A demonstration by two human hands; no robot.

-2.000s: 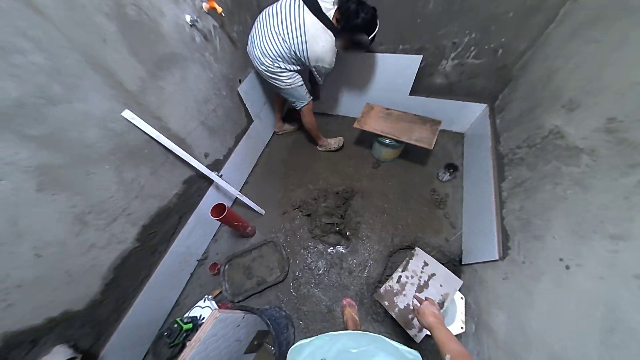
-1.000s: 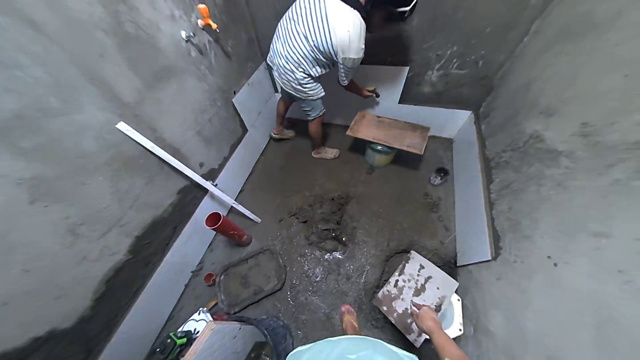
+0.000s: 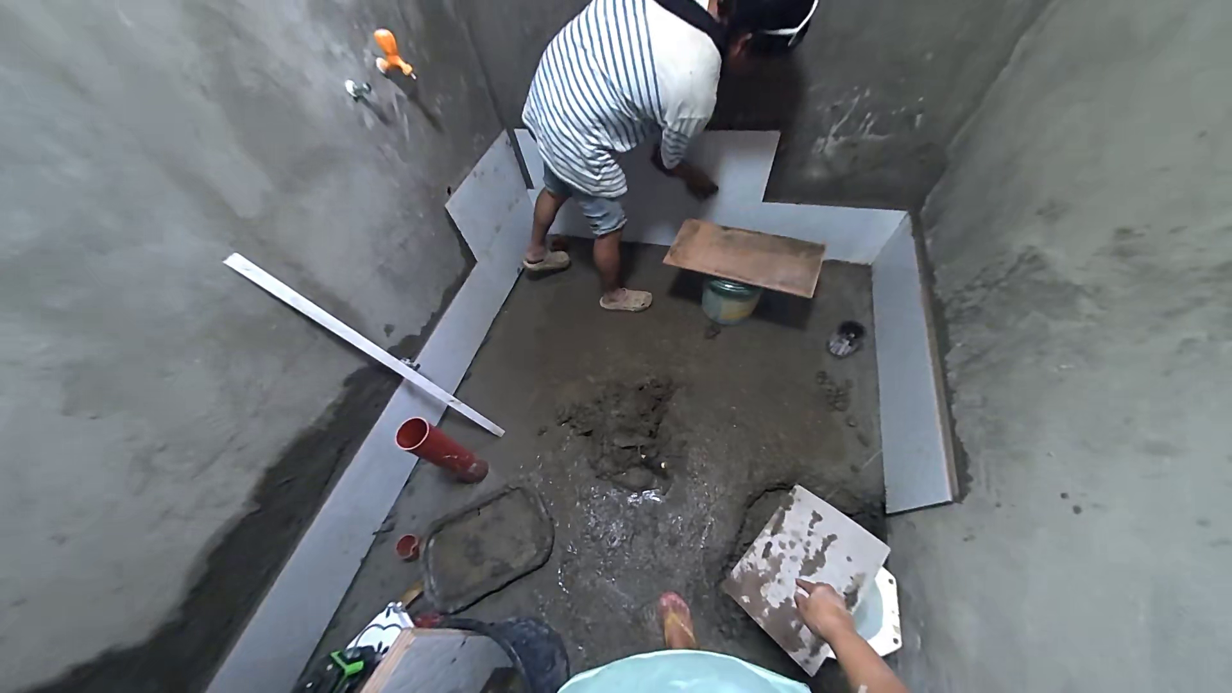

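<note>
My right hand (image 3: 823,611) rests at the lower right edge of a square board or tile (image 3: 808,568), patched with wet cement, that lies over a white plastic squat pan (image 3: 881,616). Its fingers are bent against the board's face; whether they grip it I cannot tell. My left hand is out of view. Light teal cloth (image 3: 683,674) shows at the bottom edge, with my foot (image 3: 677,621) just beyond. At the back, a person in a striped shirt (image 3: 616,87) bends with one hand against a light wall tile (image 3: 736,168).
A brown plank (image 3: 746,255) lies on a bucket (image 3: 729,300). A white straightedge (image 3: 356,337) leans on the left wall above a red pipe (image 3: 443,450). A black tray (image 3: 489,549), a black bucket (image 3: 529,650) and a green-and-black tool (image 3: 346,669) stand lower left. Wet mortar (image 3: 626,433) lies mid-floor.
The other person has straightened somewhat from a deep bend, and their arm now reaches across the back wall tile. My right hand stays at the board.
</note>
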